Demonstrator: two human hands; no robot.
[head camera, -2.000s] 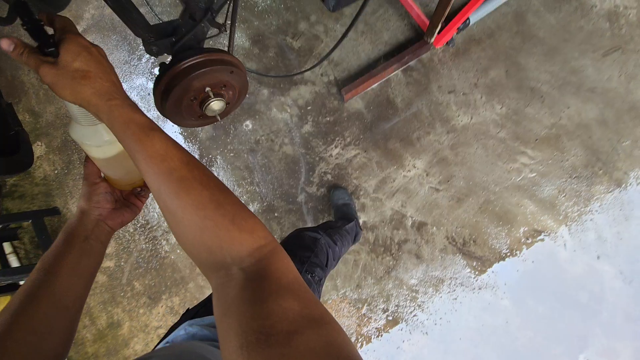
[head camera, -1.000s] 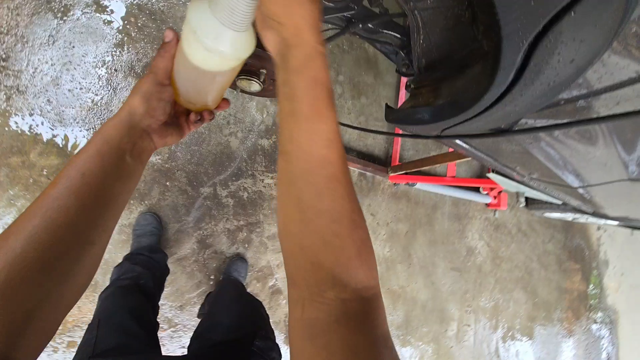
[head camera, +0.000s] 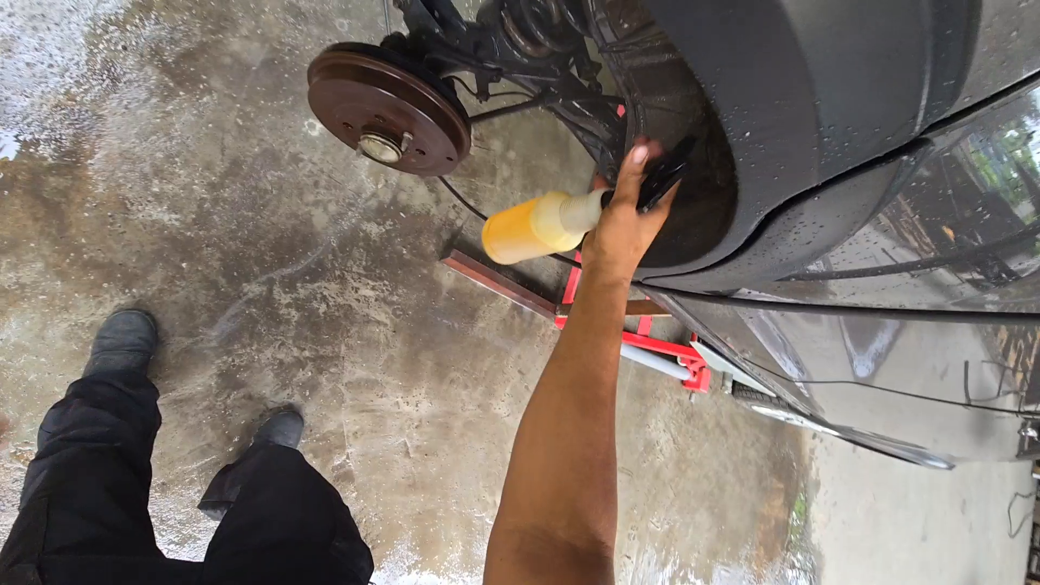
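My right hand (head camera: 624, 231) grips the black trigger head of a plastic spray bottle (head camera: 532, 227) that holds yellowish liquid. The bottle lies nearly sideways, its base pointing left, beside the wheel arch liner (head camera: 699, 179) of a dark car. To the left of the bottle is a rusty brown brake drum (head camera: 390, 110) with a metal hub cap at its centre, on a hub without a wheel. Black suspension parts (head camera: 528, 57) lie behind the drum. My left hand is out of view.
Below the car stands a red metal frame (head camera: 658, 345) with a brown bar (head camera: 500, 283) reaching left. A black hose or cable (head camera: 463, 199) runs behind the bottle. The wet car body (head camera: 853, 97) fills the upper right. My boots (head camera: 122, 341) stand on wet concrete (head camera: 366, 341).
My left hand, earlier on the bottle's lower part, has let go and left the view. The bottle has gone from roughly upright to nearly sideways in my right hand. The view has swung toward the car.
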